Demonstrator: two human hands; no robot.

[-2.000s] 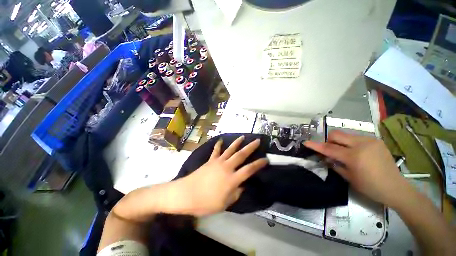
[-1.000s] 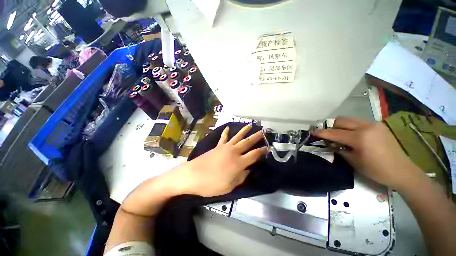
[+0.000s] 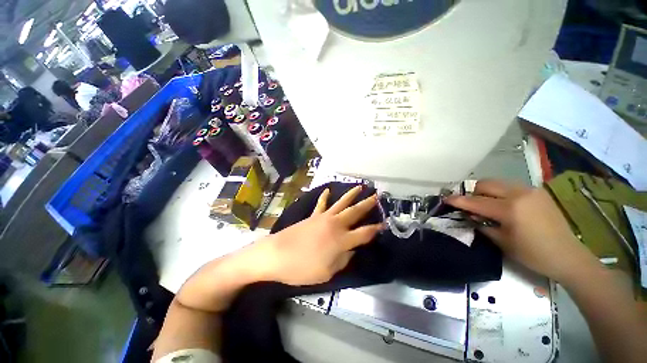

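Observation:
Dark trousers point(image 3: 426, 259) lie bunched over the silver feed plate point(image 3: 397, 312), and part hangs toward me. A white lining strip point(image 3: 450, 228) shows in them. The shiny forked clamp point(image 3: 404, 225) sits over the cloth and strip under the machine head. My left hand point(image 3: 319, 237) lies flat on the cloth left of the clamp, fingers spread, fingertips close to it. My right hand point(image 3: 521, 223) is at the cloth's right edge beside the clamp, thumb and fingers closed on it. A small dark thing shows under its fingers; I cannot tell what it is.
The white machine head point(image 3: 426, 92) fills the upper middle. Thread spools point(image 3: 248, 127) and a yellow-black box point(image 3: 245, 191) stand left of it. A blue crate point(image 3: 85, 191) with dark garments is far left. Paper point(image 3: 589, 127) and an olive piece point(image 3: 589, 205) lie right.
The cloth and both hands have moved farther in toward the machine. The clamp now lies over the white strip, and more of the front feed plate shows. Since one second ago the hands have hardly moved.

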